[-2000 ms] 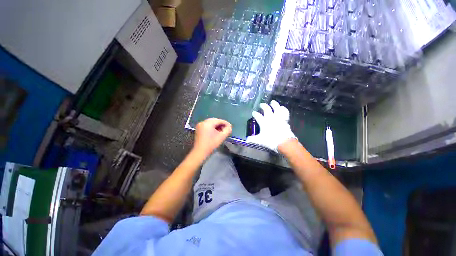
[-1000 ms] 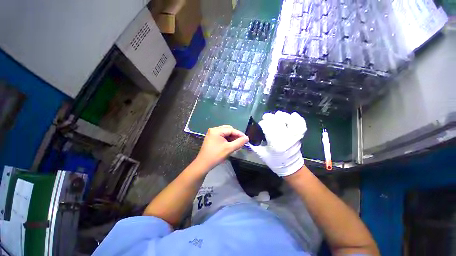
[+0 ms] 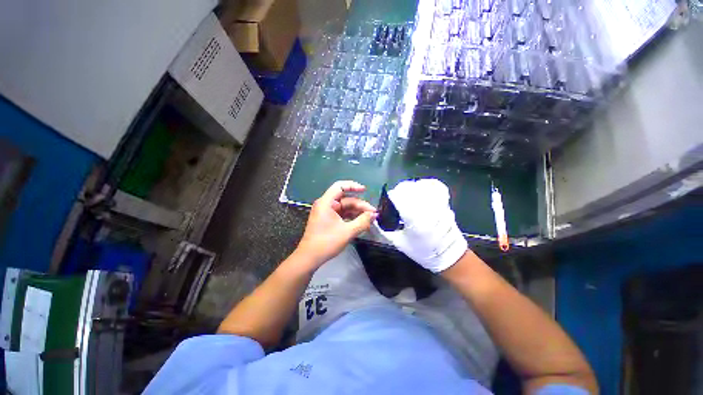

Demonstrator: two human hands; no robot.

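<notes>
My right hand (image 3: 425,221), in a white glove, holds a small black moulded part (image 3: 388,211) above the front edge of the green-topped bench (image 3: 308,179). My bare left hand (image 3: 336,221) is just left of the part, its thumb and forefinger together near the part's left side. Whether they pinch anything is too small to tell. A clear blister tray (image 3: 351,96) lies flat ahead, with several pockets at its far end filled black. The stack of clear blister trays (image 3: 493,108) stands to its right.
A white trimming knife(?) (image 3: 499,216) with an orange end lies at the bench's right front. A white paper sheet (image 3: 632,23) is behind the stack. A carton (image 3: 271,35) and blue crate (image 3: 282,77) stand beyond the bench's left side. A grey panel (image 3: 632,146) borders the right.
Since two seconds ago, my right hand has lifted the black part and turned over. My left hand has moved right to meet it. In the last second, the left fingers spread slightly.
</notes>
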